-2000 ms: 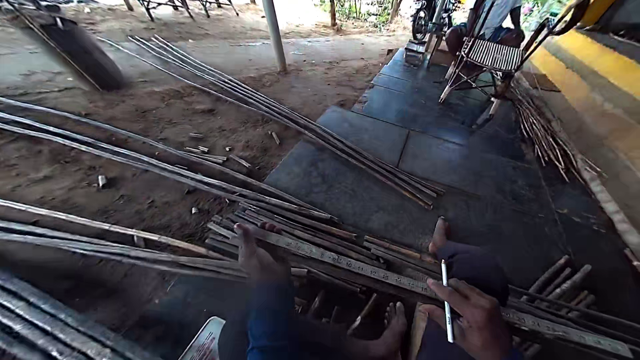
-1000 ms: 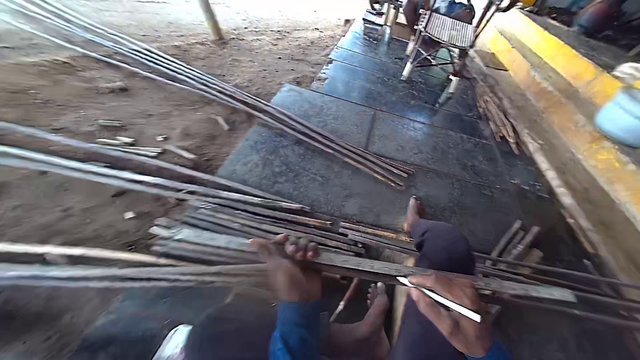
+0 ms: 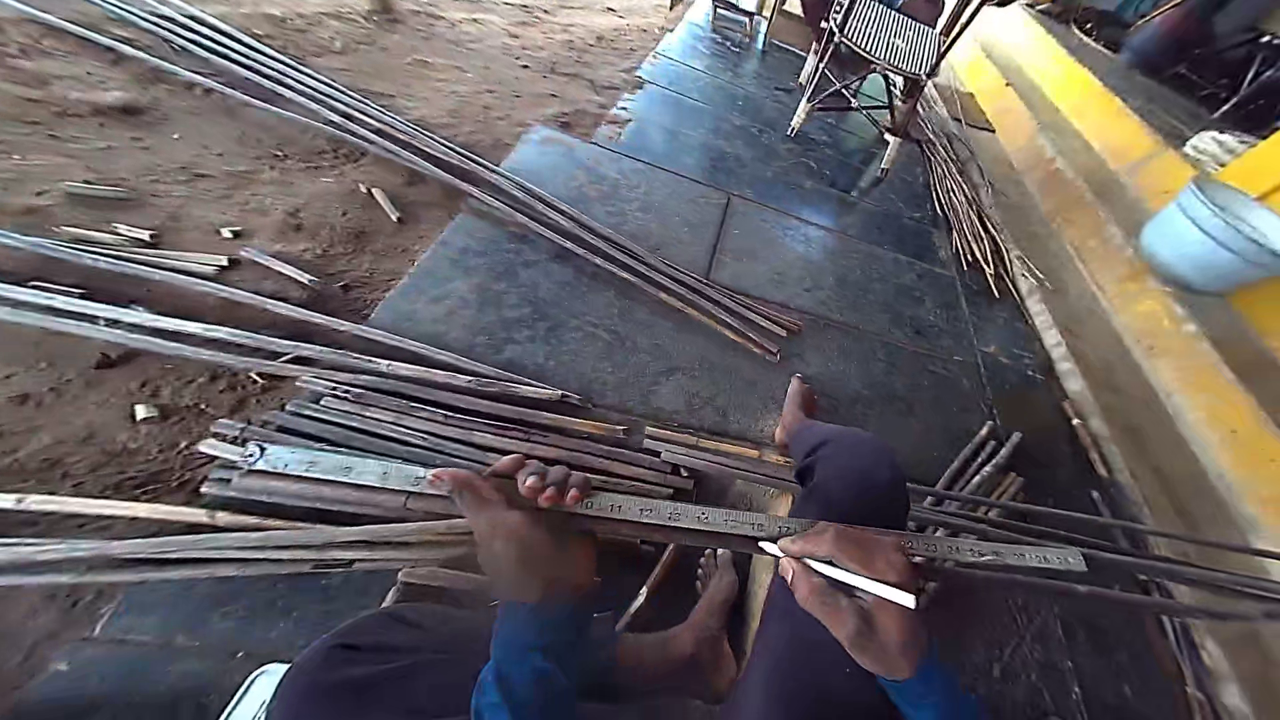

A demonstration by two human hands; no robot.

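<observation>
A long metal ruler (image 3: 690, 515) with printed numbers lies along a thin wooden or cane stick (image 3: 650, 533), across my lap. My left hand (image 3: 530, 530) is closed around the ruler and stick, left of the middle. My right hand (image 3: 860, 590) holds a white pen-like marker (image 3: 850, 582), its tip at the stick's edge just below the ruler; the fingers also touch the ruler. Beyond my left hand lies a pile of cut sticks (image 3: 470, 430). Part of the stick is hidden under both hands.
Long poles (image 3: 480, 185) extend from the dark stone slabs (image 3: 600, 270) over the dirt at left. More sticks (image 3: 975, 470) lie at right. A cane chair (image 3: 890, 45), thin rods (image 3: 965, 210), a yellow-edged step (image 3: 1130, 300) and a light blue bucket (image 3: 1215, 235) stand or lie farther off.
The view has swung to the right. The marker's tip, near my right hand, was pointing upward at first and now rests by the stick. My left hand has stayed on the ruler.
</observation>
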